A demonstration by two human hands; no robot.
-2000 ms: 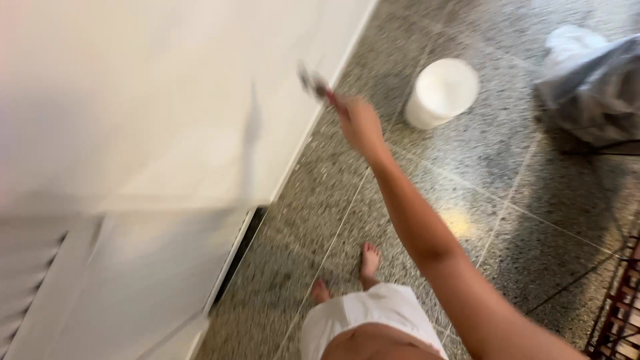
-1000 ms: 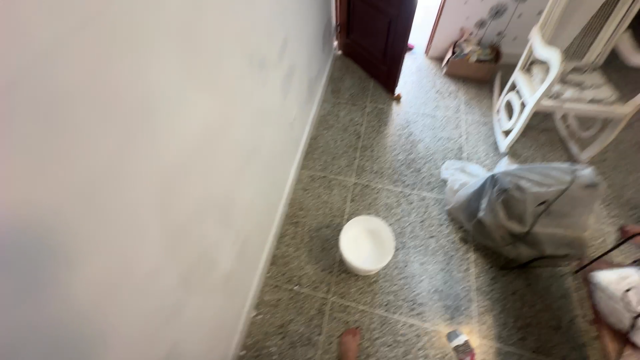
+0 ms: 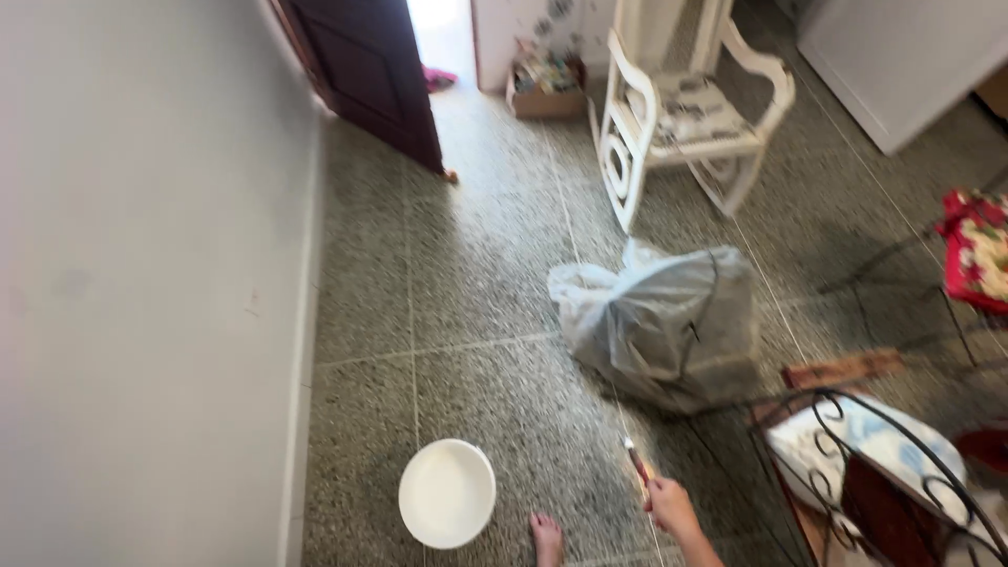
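My right hand (image 3: 671,505), at the lower right of centre, is closed around the dark red handle of a small tool (image 3: 638,463) with a pale tip; blur hides whether it is a brush or another tool. The tool points up and slightly left, over the speckled tile floor. To the left of my hand stands a round white bucket (image 3: 447,494), white inside. My bare foot (image 3: 546,539) shows between the bucket and the hand. My left hand is outside the view.
A pale wall (image 3: 157,299) runs along the left. A grey plastic bag (image 3: 669,323) lies ahead of my hand, a white rocking chair (image 3: 685,134) behind it. A dark door (image 3: 370,75) stands ajar. Black metal scrollwork (image 3: 835,394) and a white-and-blue cushion (image 3: 874,441) are at lower right.
The view has swung widely from the wall to the room. My right hand, earlier stretched out with the tool between wall and bucket, is now on the right of the bucket.
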